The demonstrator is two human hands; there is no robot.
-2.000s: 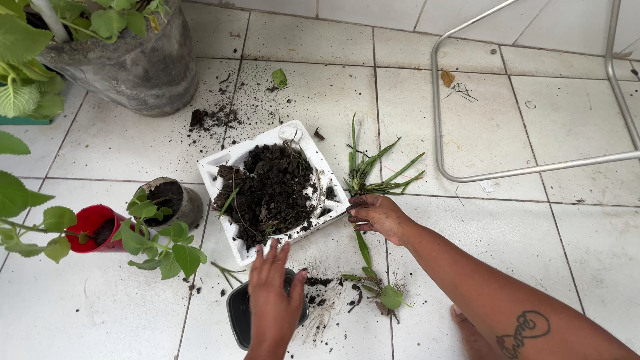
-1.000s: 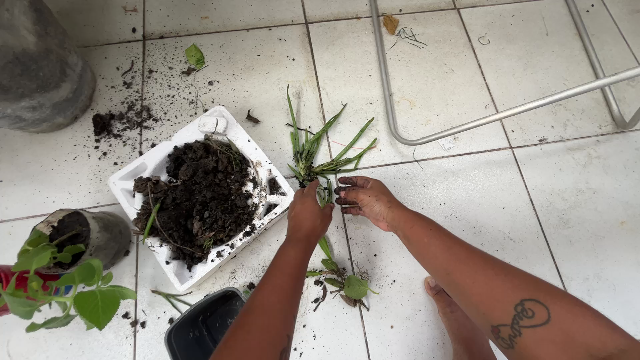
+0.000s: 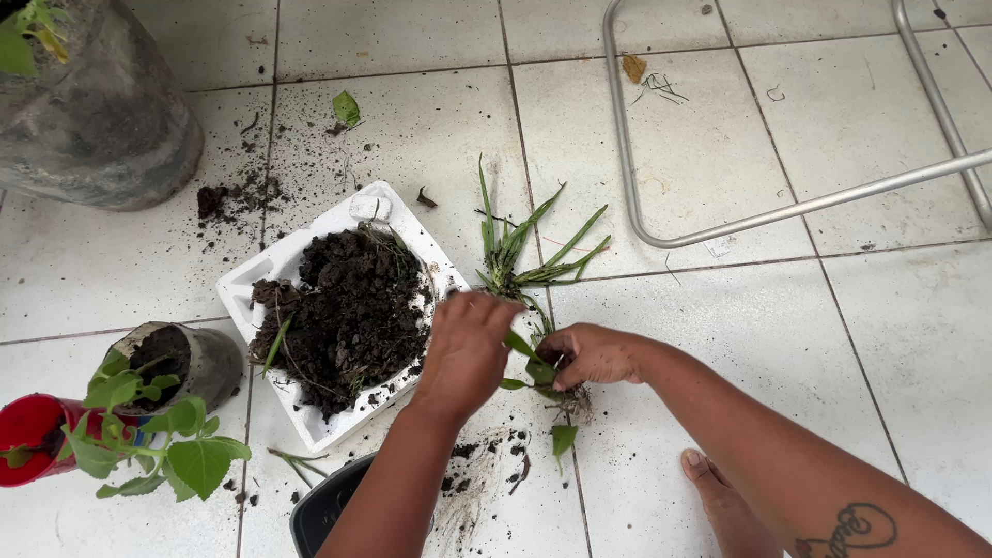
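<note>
A white foam tray [image 3: 267, 329] holds dark soil [image 3: 349, 310]. My left hand [image 3: 473, 341] is above the tray's right edge, fingers bent and blurred; whether it holds anything is hidden. My right hand [image 3: 593, 356] grips a small uprooted plant [image 3: 541, 372] with green leaves, its roots hanging beneath the fingers. Just beyond my hands, a clump of narrow-leaved plants [image 3: 508, 267] lies on the tiles. A dark plastic container [image 3: 310, 515] sits partly behind my left forearm.
On the left stand a large grey pot [image 3: 116, 124], a smaller grey pot [image 3: 217, 364] with a leafy plant [image 3: 198, 461], and a red pot [image 3: 23, 434]. A metal tube frame [image 3: 628, 155] lies at upper right. Loose soil [image 3: 240, 198] dots the tiles. My bare foot [image 3: 721, 496] is at lower right.
My right hand has come nearer to me and taken hold of the small leafy plant, which lay on the tiles before. My left hand has moved off the narrow-leaved clump toward the tray.
</note>
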